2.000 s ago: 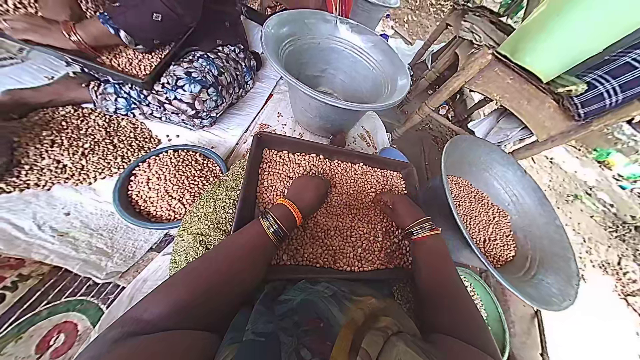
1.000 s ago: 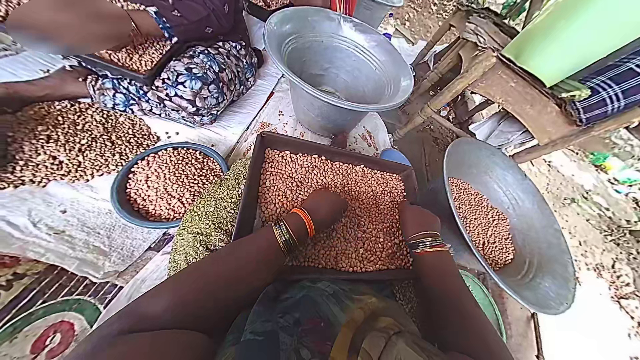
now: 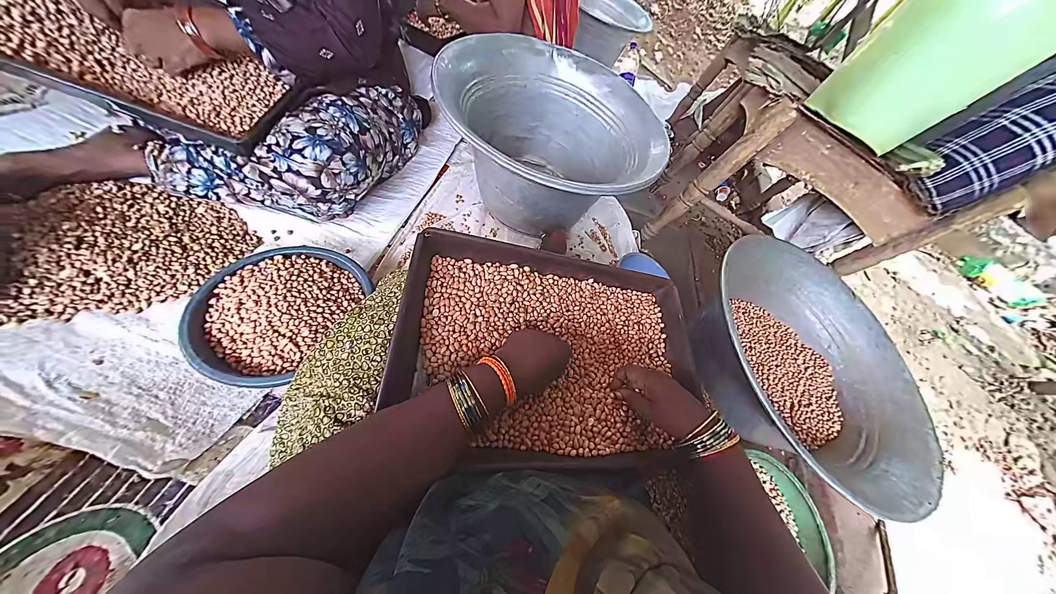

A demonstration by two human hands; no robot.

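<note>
A dark rectangular tray (image 3: 685, 363) full of shelled peanuts (image 3: 487, 297) lies at my lap. My left hand (image 3: 536, 360), with orange and dark bangles at the wrist, rests curled on the peanuts near the tray's middle; whether it holds any is hidden. My right hand (image 3: 656, 398) is at the right part of the tray, fingertips bent together over the peanuts; I cannot tell if a peanut is between them. At the right, a tilted metal basin (image 3: 874, 396) holds more peanuts. A blue-rimmed bowl of peanuts (image 3: 280, 313) stands to the left.
Beyond the tray stands a large metal basin (image 3: 536, 107). At upper left a person (image 3: 330, 157) sits with a dark tray (image 3: 256, 136) of peanuts, beside a peanut heap (image 3: 115, 247). A green tub (image 3: 813, 528) is at lower right, a wooden chair (image 3: 858, 181) at upper right.
My left hand has moved right from the tray's left part, where it was two seconds ago. The other person's arm at upper left has moved back over their tray.
</note>
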